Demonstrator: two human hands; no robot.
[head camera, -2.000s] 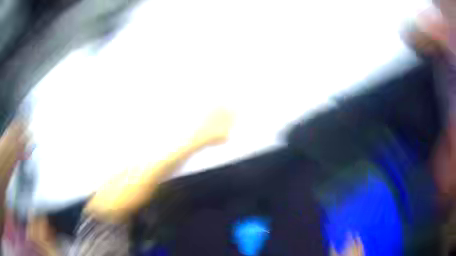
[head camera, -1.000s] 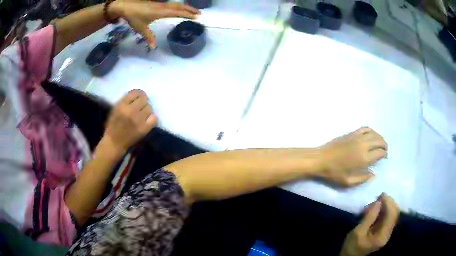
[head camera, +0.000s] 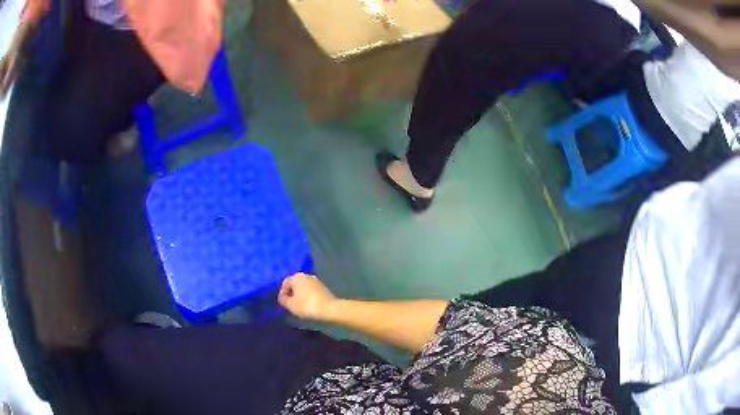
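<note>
A bright blue plastic stool (head camera: 231, 231) with a textured square seat and a small centre hole stands on the green floor at the left centre. My right hand (head camera: 307, 297) is bare and curled into a loose fist beside the stool's near right corner. I see nothing in it, and whether it touches the stool I cannot tell. A black-and-white lace sleeve (head camera: 503, 357) covers my upper arm. My left hand is out of the picture.
A brown carton (head camera: 369, 24) stands at the top. A person's dark-trousered leg and black shoe (head camera: 404, 183) are beyond the stool. A lighter blue stool (head camera: 608, 150) stands at right, near a white garment (head camera: 681, 284). An orange garment (head camera: 178, 36) shows top left.
The view has swung from the white bench and dark housings to the floor and stools. My left hand has left the picture. My right hand now shows as a fist near the blue stool.
</note>
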